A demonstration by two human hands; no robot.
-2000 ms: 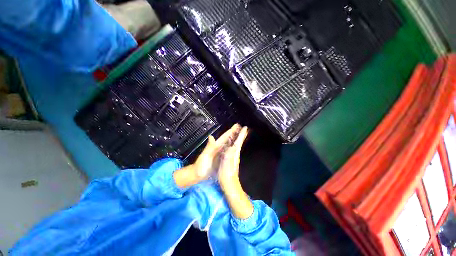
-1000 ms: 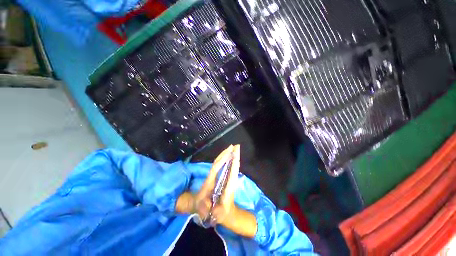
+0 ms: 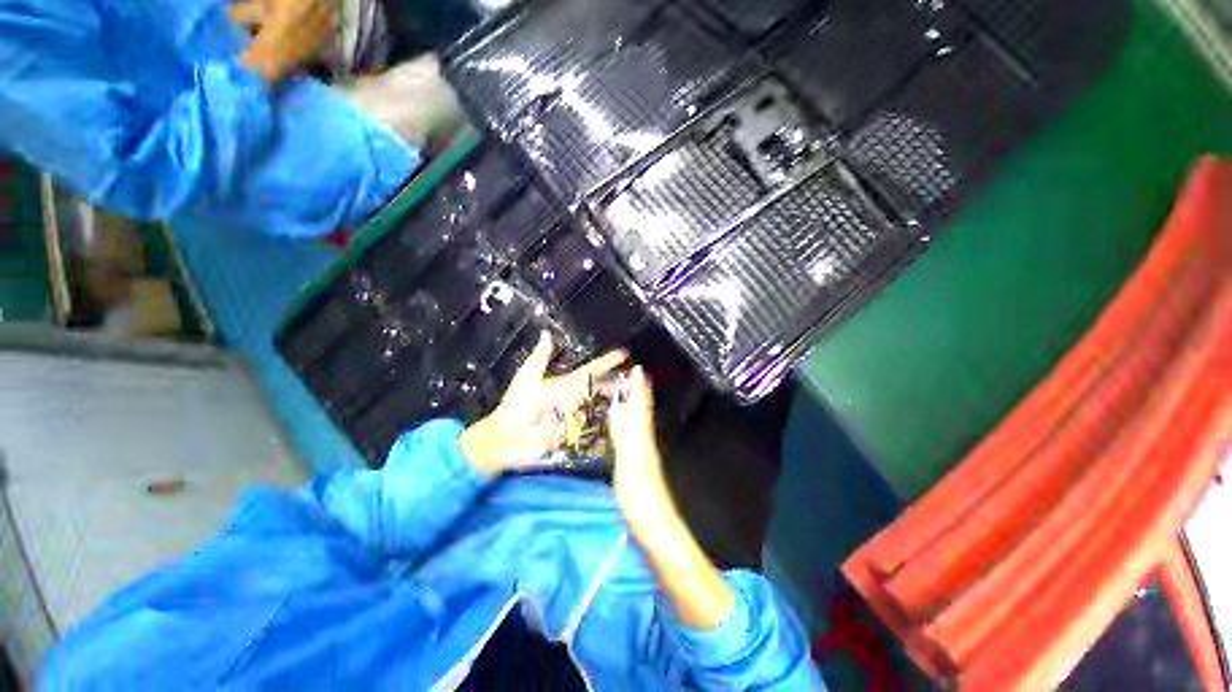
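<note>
My left hand point(image 3: 528, 411) is palm up with its fingers spread. Small gold and dark parts point(image 3: 584, 427) lie in its palm, possibly in or on something clear and shiny. My right hand point(image 3: 636, 439) is edge-on beside them, its fingertips at the parts; whether it grips any is unclear. A black blister tray point(image 3: 392, 354) lies just beyond my left hand. A larger glossy black tray point(image 3: 757, 257) lies beyond my right hand and overlaps the nearer one in view.
Red-orange foam trays point(image 3: 1054, 500) are stacked at the right, on or beside the green mat point(image 3: 932, 338). A neighbour's blue sleeve point(image 3: 324, 160) and hand are at the upper left. A pale crumpled bag point(image 3: 405, 97) lies near that sleeve.
My hands were pressed together around a thin shiny thing; they are now apart, and the gold and dark parts show in the left palm. The neighbour's arm has come back into view.
</note>
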